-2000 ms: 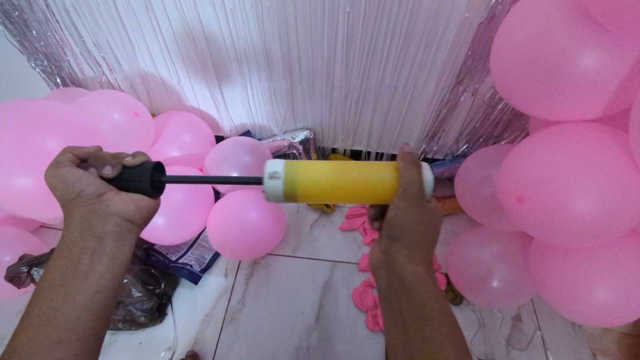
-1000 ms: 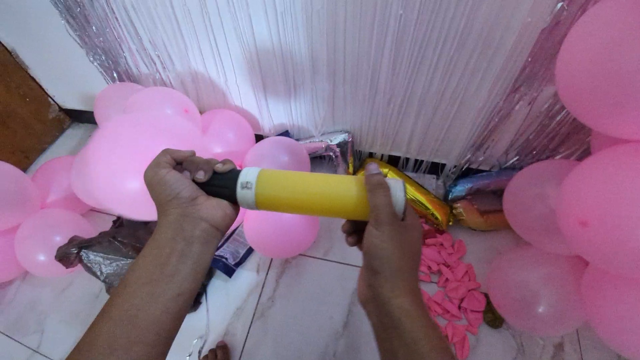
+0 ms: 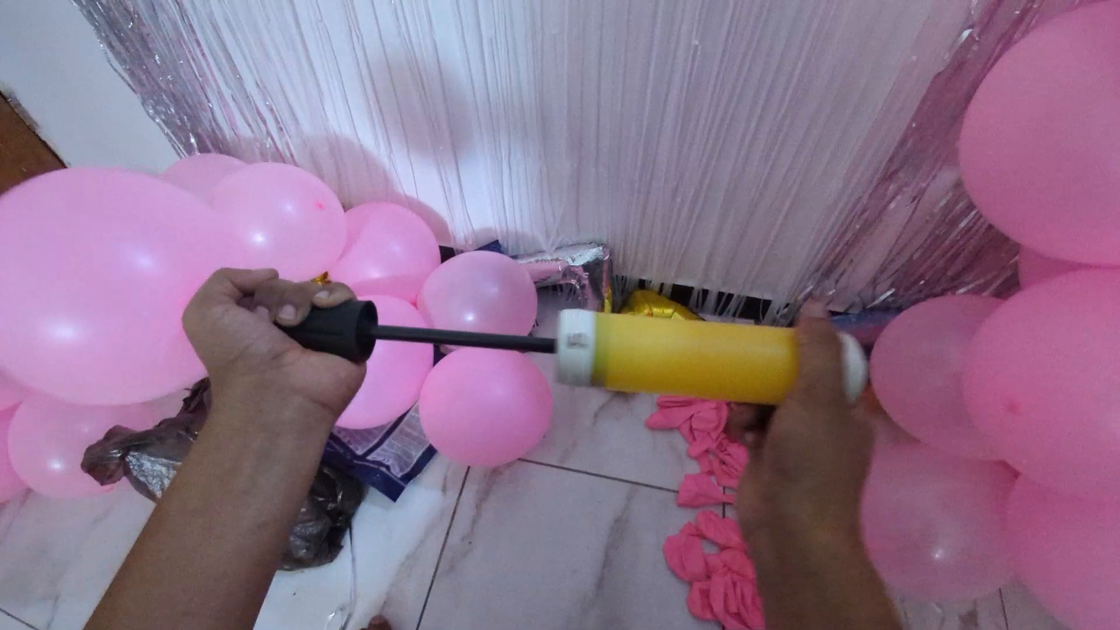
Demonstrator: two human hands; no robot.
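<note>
A yellow balloon hand pump (image 3: 691, 357) with white end caps is held level across the middle of the view. My left hand (image 3: 276, 337) grips its black handle (image 3: 337, 330), and the black rod shows between handle and barrel. Around the right end of the barrel my right hand (image 3: 809, 420) is closed, its thumb on the near side; the fingers behind are mostly hidden. The pump's right tip is partly covered, and no balloon can be made out on it. Uninflated pink balloons (image 3: 717, 560) lie on the floor below, left of my right wrist.
Inflated pink balloons (image 3: 114, 280) are clustered at left, with more balloons (image 3: 1050, 376) at right. A foil fringe curtain (image 3: 560, 131) hangs behind. Foil balloons (image 3: 661, 304) lie at its foot. A dark plastic bag (image 3: 324, 516) and a printed packet (image 3: 385, 451) rest on the tiled floor.
The pump's handle was pushed against the barrel one second ago; now my left hand has drawn it out leftward and the rod shows. My right hand still holds the barrel.
</note>
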